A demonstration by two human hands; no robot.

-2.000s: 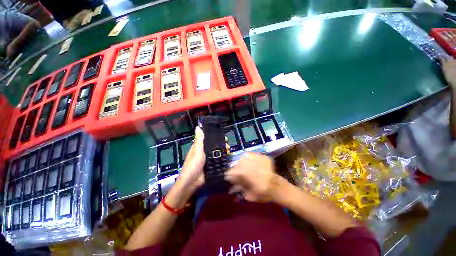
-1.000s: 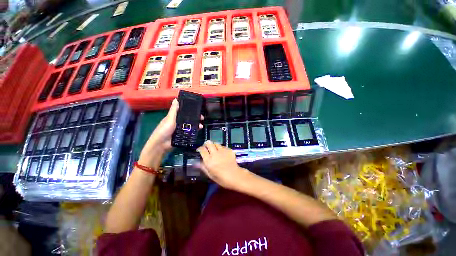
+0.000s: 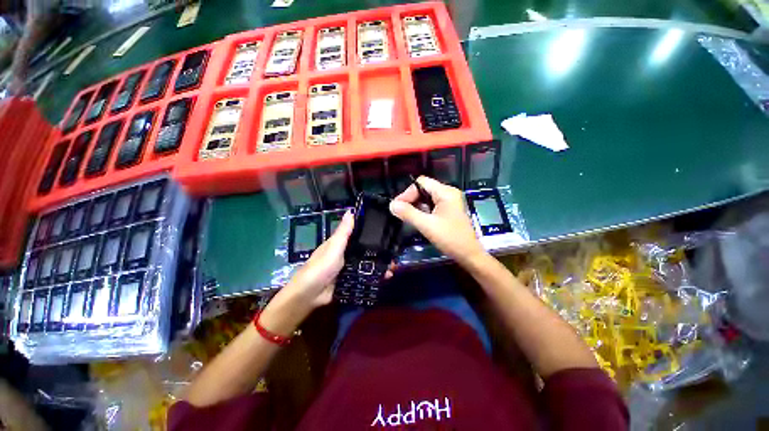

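A black keypad phone (image 3: 368, 252) is tilted in my left hand (image 3: 319, 271), screen and keys facing up. My right hand (image 3: 443, 220) has its fingertips at the phone's upper right edge, with a thin dark stick (image 3: 421, 190) between the fingers. The fingers hide its tip. Black-framed screen lenses (image 3: 489, 212) lie in a clear blister tray (image 3: 516, 229) under and beyond my hands, which cover part of the row.
A red-orange foam tray (image 3: 354, 151) behind holds pale back-side-up phones (image 3: 276, 120) and one black phone (image 3: 437, 99). Stacked lens trays (image 3: 93, 332) stand left. A white paper scrap (image 3: 536, 131) lies right. A waste bag (image 3: 624, 324) with yellow liners is below the bench at right.
My left hand and the phone have moved lower and to the right. My right hand has gone from below the phone up to its upper edge. The camera view has shifted.
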